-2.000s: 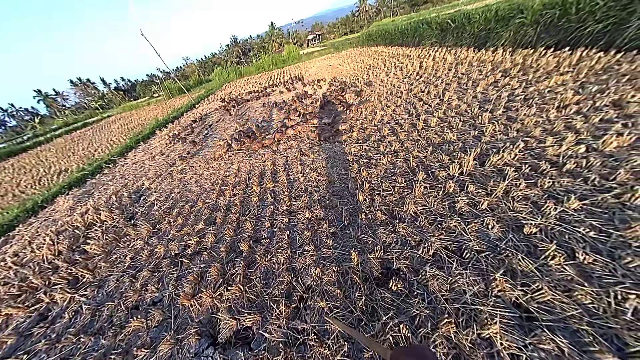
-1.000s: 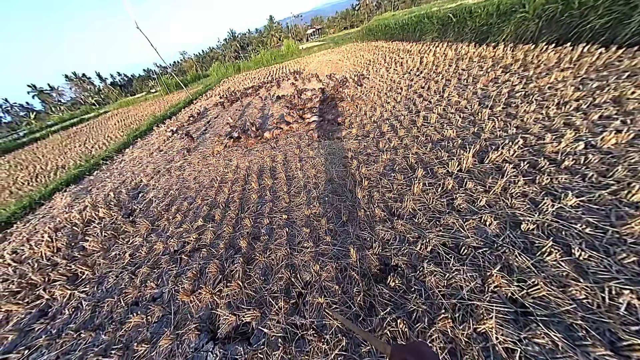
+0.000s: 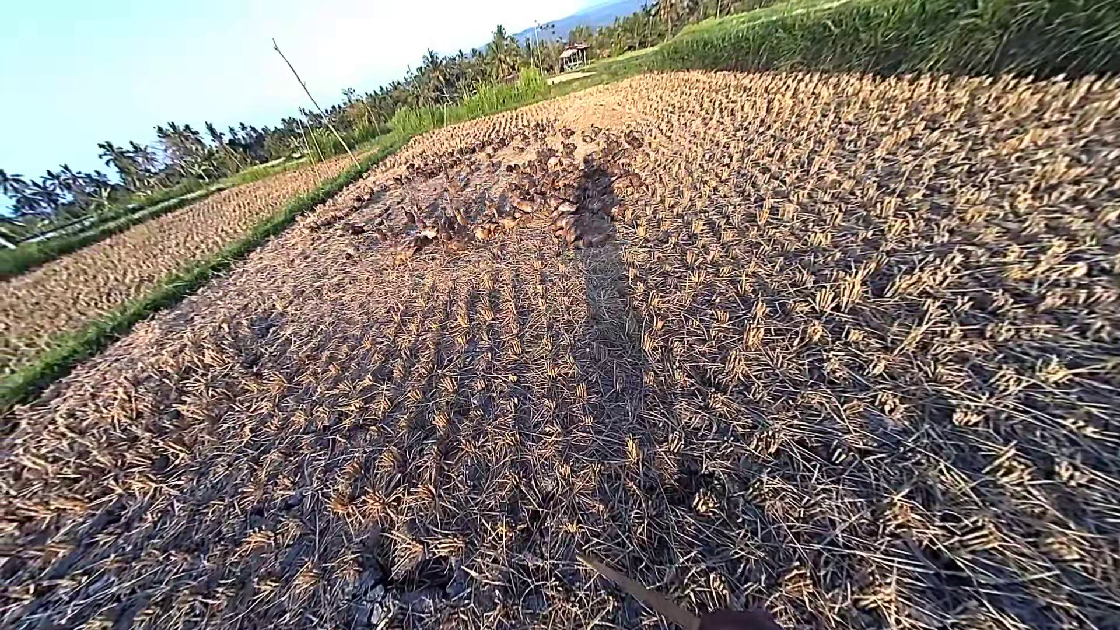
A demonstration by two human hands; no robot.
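Observation:
At the bottom edge, right of centre, a small dark rounded part of my right hand (image 3: 739,620) shows, closed around a thin brown stick (image 3: 643,597). The stick slants up and left from it, over the straw. The rest of this hand is cut off by the frame. My left hand is out of view. Farther off, a flock of brown birds, which look like ducks (image 3: 525,206), crowds on the stubble. A long shadow of a person (image 3: 612,324) stretches from the near ground to the flock.
Rows of cut rice stubble (image 3: 831,350) and loose straw cover the ground. A grassy bund (image 3: 188,278) runs along the left, with a thin leaning pole (image 3: 306,92) beyond. Tall green grass (image 3: 919,39) borders the upper right. A small hut (image 3: 573,58) and palms (image 3: 179,153) stand far off.

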